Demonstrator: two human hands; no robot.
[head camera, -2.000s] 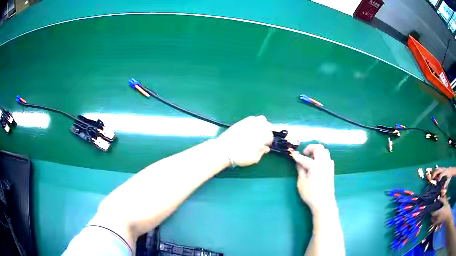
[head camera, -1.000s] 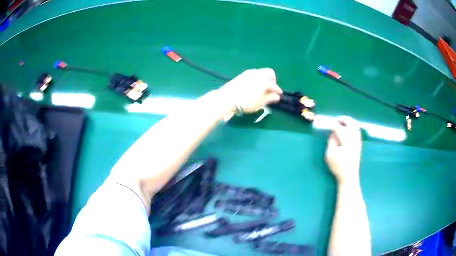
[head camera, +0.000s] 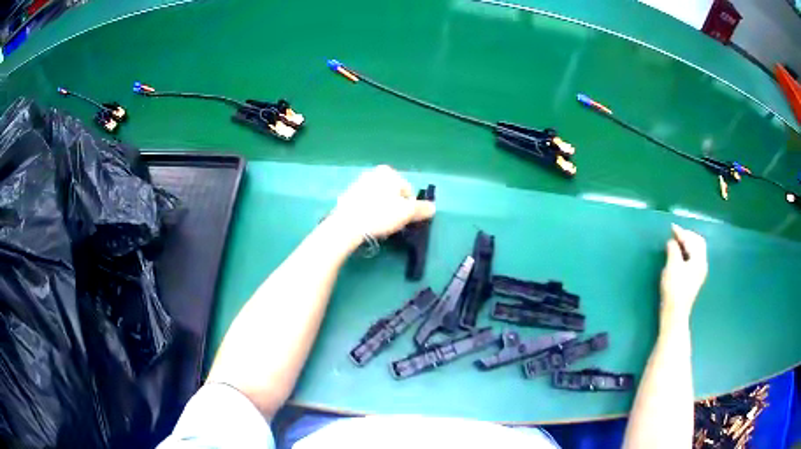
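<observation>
My left hand (head camera: 379, 209) is at the near edge of the dark green belt, with its fingers on a black ribbed housing (head camera: 418, 250) that points toward me. My right hand (head camera: 683, 272) is raised at the right, fingers curled; a small dark spot shows between them, and I cannot tell whether it holds anything. Several loose black housings (head camera: 537, 314) lie between my hands on the lighter green surface. On the belt, a cable assembly (head camera: 422, 105) with a blue tip ends in a fitted housing pair (head camera: 531, 147) with two bright metal tips.
More cable assemblies lie on the belt, two at left (head camera: 198, 95) and one at right (head camera: 654, 138) with one contact hanging down. A black plastic bag (head camera: 70, 263) sits on a black tray (head camera: 198, 237) at left. A blue bin (head camera: 777, 416) with copper pieces is at lower right.
My left hand has let go of the cable assembly on the belt and moved back to a loose housing. My right hand has moved away from the cable. The view has shifted, showing more bag and housings.
</observation>
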